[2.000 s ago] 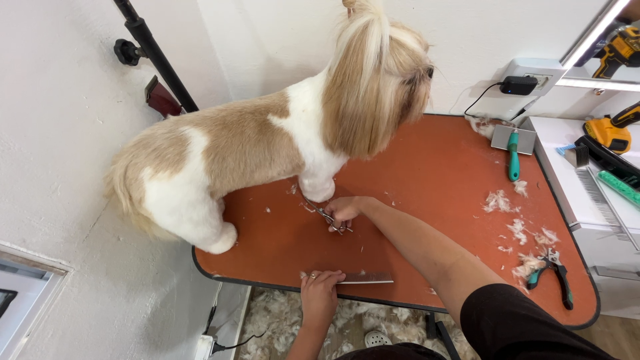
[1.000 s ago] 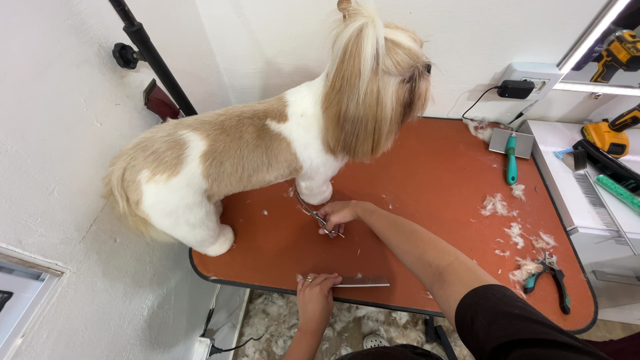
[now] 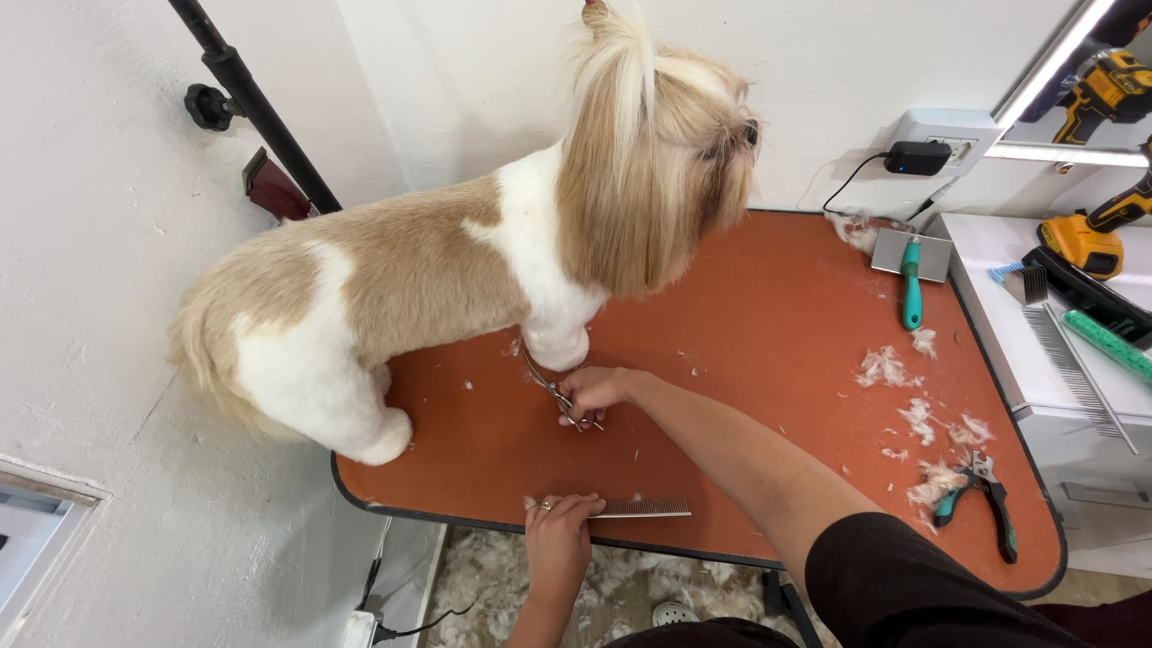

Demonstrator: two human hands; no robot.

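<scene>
A tan and white long-eared dog (image 3: 423,261) stands on the orange-brown grooming table (image 3: 747,333), its head toward the right. Curved metal scissors (image 3: 544,380) are in my right hand (image 3: 594,394), their blades beside the dog's white front paw (image 3: 558,346). My left hand (image 3: 560,531) rests at the table's near edge and holds one end of a metal grooming comb (image 3: 643,508), which lies along the tabletop with its teeth up.
Nail clippers (image 3: 985,504), fur tufts (image 3: 886,367) and a slicker brush (image 3: 912,283) lie on the table's right side. A white cabinet (image 3: 981,270) holds combs and a yellow-black cordless tool (image 3: 1084,243). A black grooming pole (image 3: 261,117) stands behind the dog. Cut fur covers the floor (image 3: 486,576).
Between the earliest frame and now, the scissor blades have turned and now reach beside the front paw. My left hand stays at the near edge with the comb.
</scene>
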